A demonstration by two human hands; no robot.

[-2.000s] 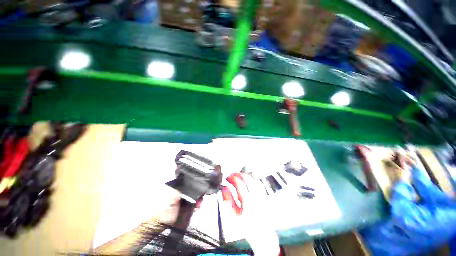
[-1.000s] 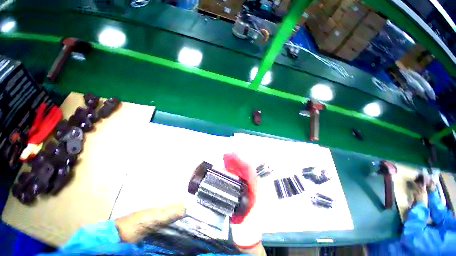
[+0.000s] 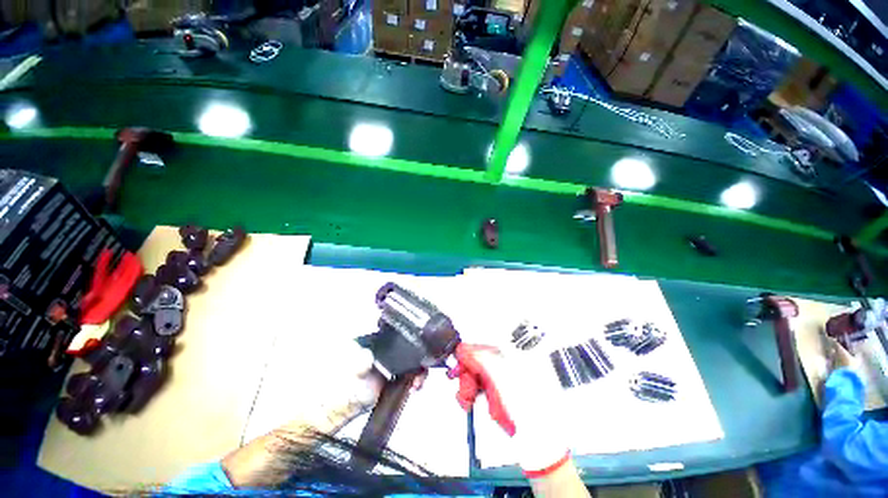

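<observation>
The T-shaped appliance (image 3: 414,326) has ribbed silver-black metal across its dark maroon head, and its handle points down toward me. My bare left hand (image 3: 346,401) is closed around the upper handle, just under the head; part of its grip is hidden. My right hand (image 3: 484,389), in a red and white glove, is at the head's right end, with fingertips at or very near its dark round end; contact is unclear. Its fingers look apart. Ribbed metal strips (image 3: 581,363) lie in small groups on the right white sheet (image 3: 682,418).
Dark maroon caps (image 3: 122,370) and a red glove-like item (image 3: 112,285) lie on the left, beside a black printed box (image 3: 49,248). Units (image 3: 606,229) lie on the green conveyor (image 3: 389,209). Another unit (image 3: 782,340) and a person's blue sleeve (image 3: 847,418) are at right.
The appliance head has turned, so its handle shows below. My right hand has shifted from around the head's right end to beside it. My left hand has come onto the handle.
</observation>
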